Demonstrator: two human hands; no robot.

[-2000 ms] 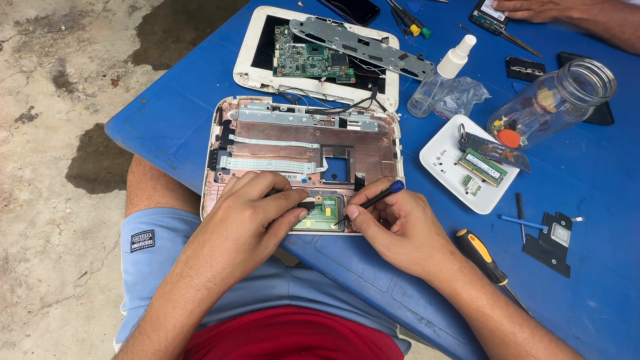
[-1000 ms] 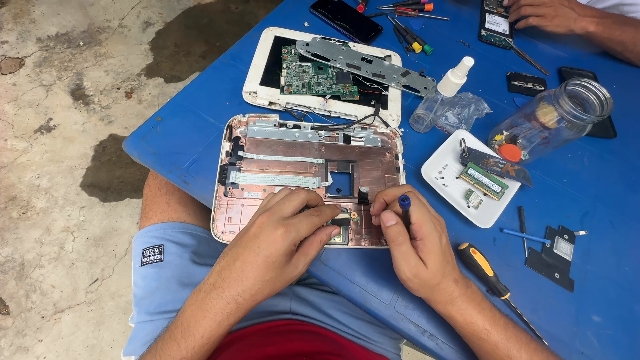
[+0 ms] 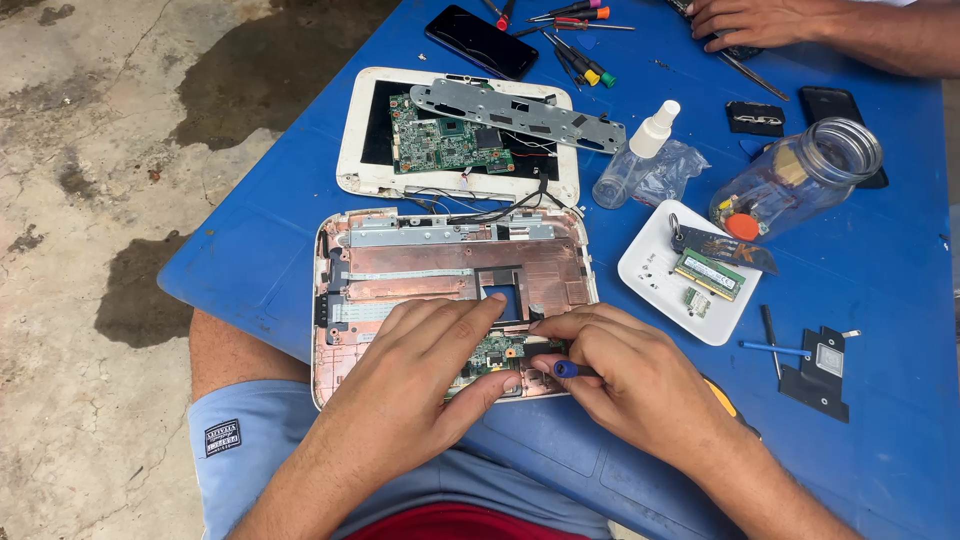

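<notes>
A laptop's base shell [image 3: 420,259], copper-coloured inside, lies at the table edge before me. My left hand [image 3: 427,367] rests over its lower part, fingers apart, beside a small green circuit board [image 3: 495,352]. My right hand [image 3: 626,367] holds a small screwdriver with a blue handle end [image 3: 566,369], its shaft hidden. The right fingertips are at the board's dark right end; whether they grip it, I cannot tell. Beyond the shell lie a white-framed screen [image 3: 349,150], a larger green motherboard [image 3: 450,139] and a grey metal bracket [image 3: 517,116].
To the right are a white tray [image 3: 637,277] with a memory module [image 3: 709,274], a spray bottle [image 3: 630,165] and a glass jar [image 3: 795,180]. A smartphone [image 3: 480,41] and screwdrivers [image 3: 577,60] lie farther back. A co-worker's hand [image 3: 750,22] is at the upper right.
The left hand's fingers have spread from their bunched pose, and more of the small green board shows between my hands. The screwdriver in my right hand has tilted from upright.
</notes>
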